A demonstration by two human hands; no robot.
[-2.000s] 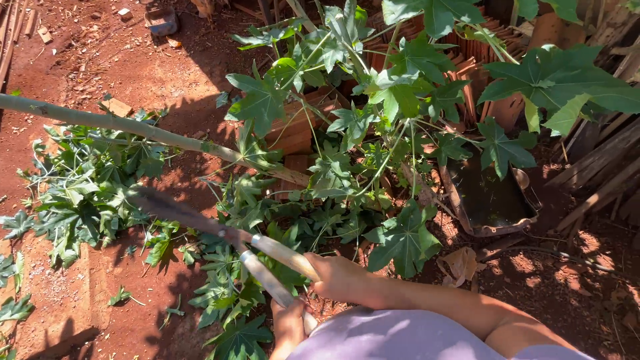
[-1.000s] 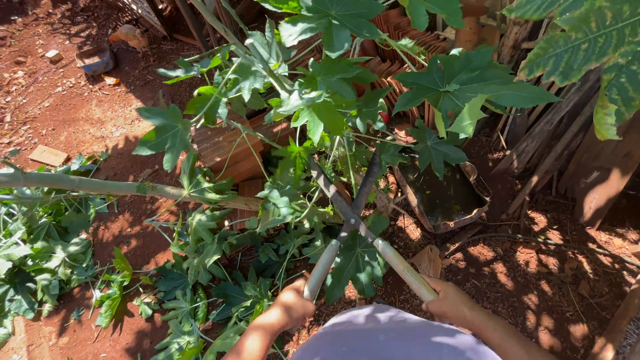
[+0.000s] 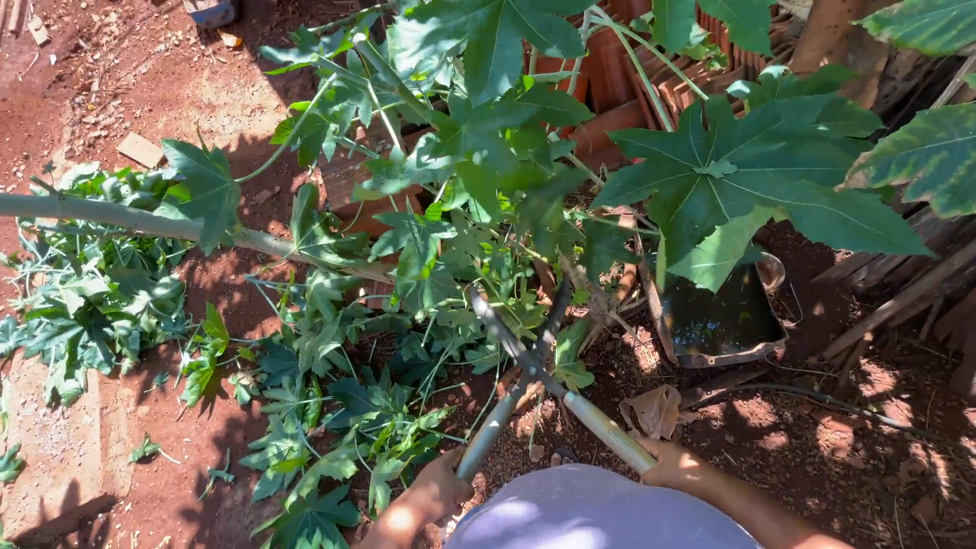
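Observation:
My left hand grips one long handle of a pair of hedge shears, and my right hand grips the other. The two handles are spread, so the blades stand apart in a V that points away from me. Their tips reach the low green foliage of a broad-leaved plant; whether a stem lies between them I cannot tell. A large lobed leaf hangs to the right, above the blades. At the left a thick pale stem runs across into the foliage.
Cut leafy branches lie heaped on the red soil at the left. Right of the shears stands a container of dark water. Stacked clay roof tiles are behind the plant, and wooden poles lean at the right edge.
Two seconds ago my hands were close together on the shears; then they moved apart, and the blades spread. Since one second ago the shears have moved lower, out of the upper leaves.

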